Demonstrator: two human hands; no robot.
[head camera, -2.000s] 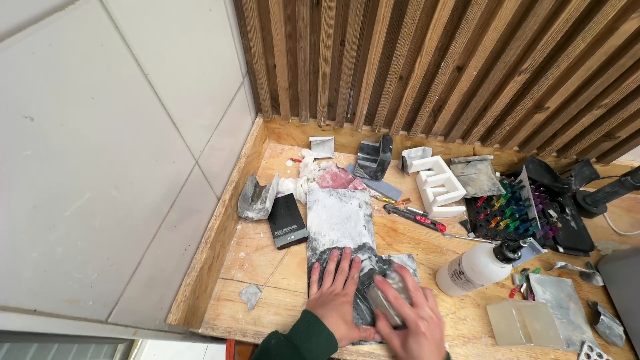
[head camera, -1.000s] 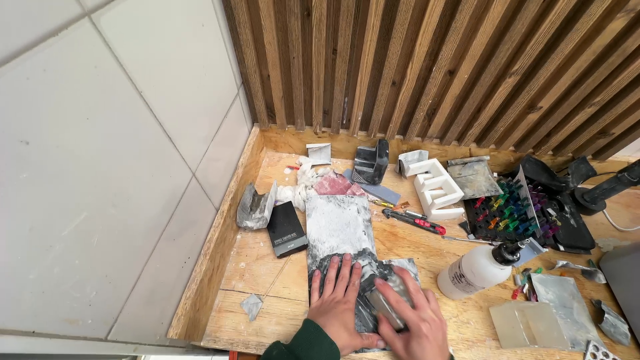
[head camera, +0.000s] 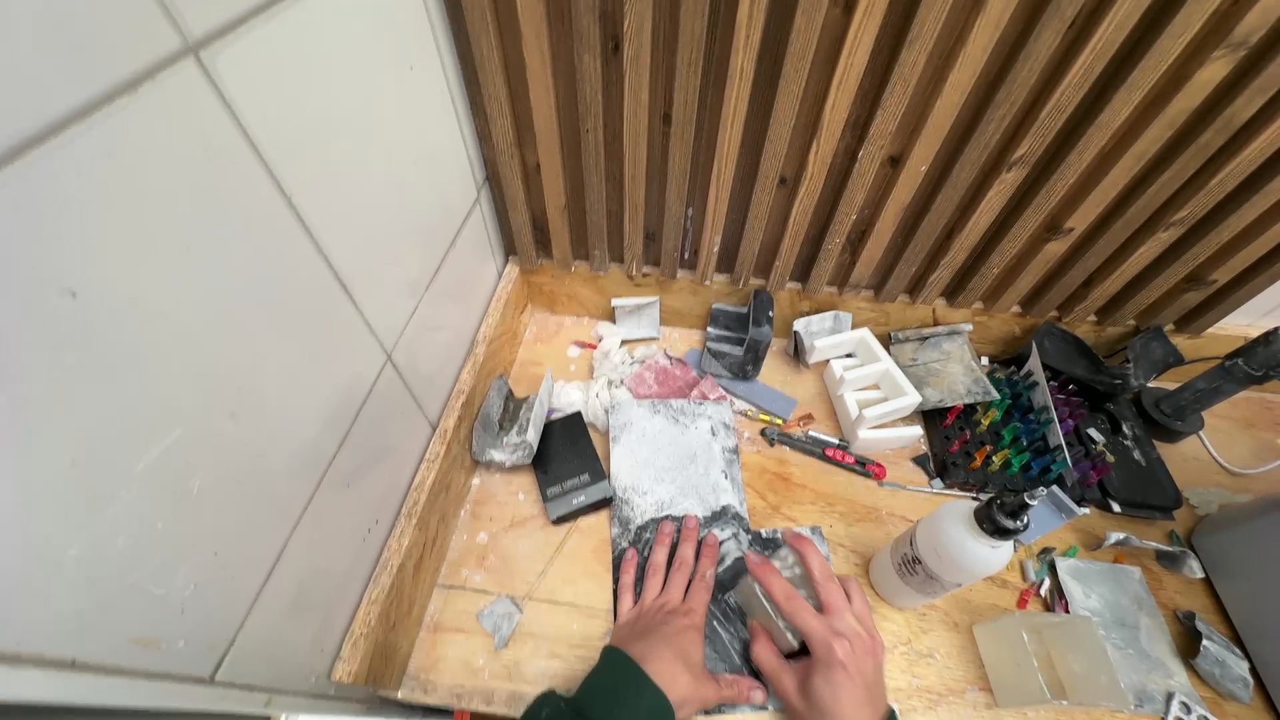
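My left hand (head camera: 670, 620) lies flat with fingers spread on a long dark sheet of abrasive paper (head camera: 675, 455) whose far half is coated in white dust. My right hand (head camera: 825, 640) grips a greyish translucent block (head camera: 765, 605), pressed on the sheet just right of my left hand. A smaller dusty dark piece (head camera: 810, 540) shows beyond the block. A black box (head camera: 572, 467) with writing lies left of the sheet, and a red and black craft knife (head camera: 825, 453) lies to its right.
A white spray bottle (head camera: 940, 560) stands right of my right hand, near a clear block (head camera: 1050, 655). White foam-like shapes (head camera: 865, 390), a rack of coloured small tools (head camera: 1010, 430) and a dark curved piece (head camera: 738, 335) stand toward the slatted wall. A wooden rim (head camera: 440, 470) edges the left side.
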